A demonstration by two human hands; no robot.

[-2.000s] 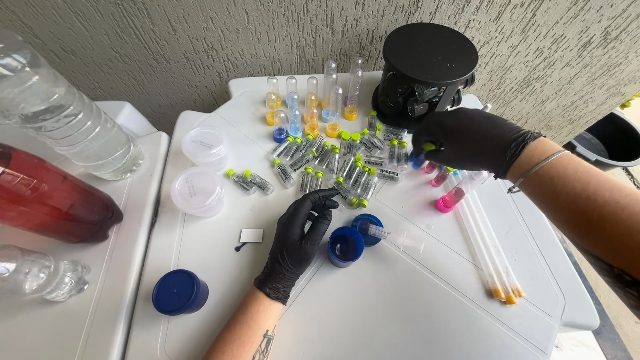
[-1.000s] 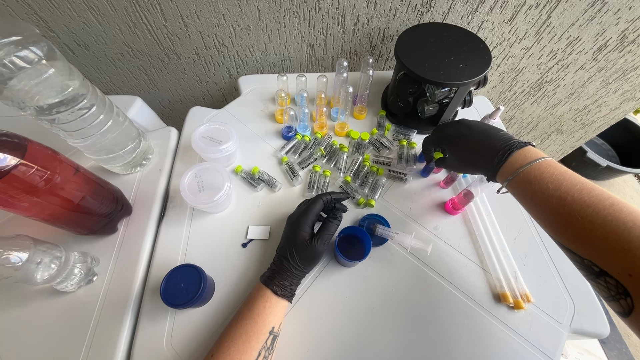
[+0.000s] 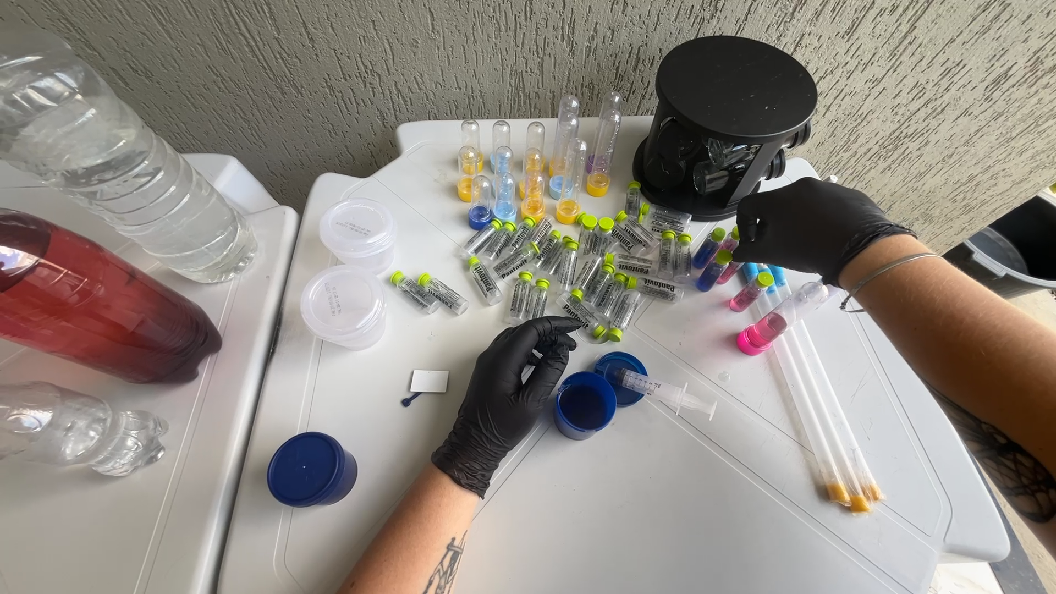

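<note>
My left hand (image 3: 510,394), in a black glove, rests with bent fingers beside an open blue plastic jar (image 3: 585,406), below many clear vials with green caps (image 3: 568,262). A plastic syringe (image 3: 660,389) leans on the blue lid (image 3: 620,370) next to the jar. My right hand (image 3: 796,223), also gloved in black, is over a group of small vials with blue and pink liquid (image 3: 709,252); its fingertips point down and what they may hold is hidden. Just below it lie a tube with pink liquid (image 3: 775,320) and long clear tubes with orange ends (image 3: 825,412).
A black round carousel (image 3: 730,124) stands at the back right, beside capped test tubes (image 3: 532,177). Two lidded clear cups (image 3: 344,305) and a closed blue jar (image 3: 312,469) stand left. Large bottles, one with red liquid (image 3: 99,305), lie on the adjoining left table. A black bin (image 3: 1011,247) is at right.
My right hand has moved slightly up from the vials, and a vial with a green cap seen at its fingertips earlier no longer shows there. My left hand stays in place.
</note>
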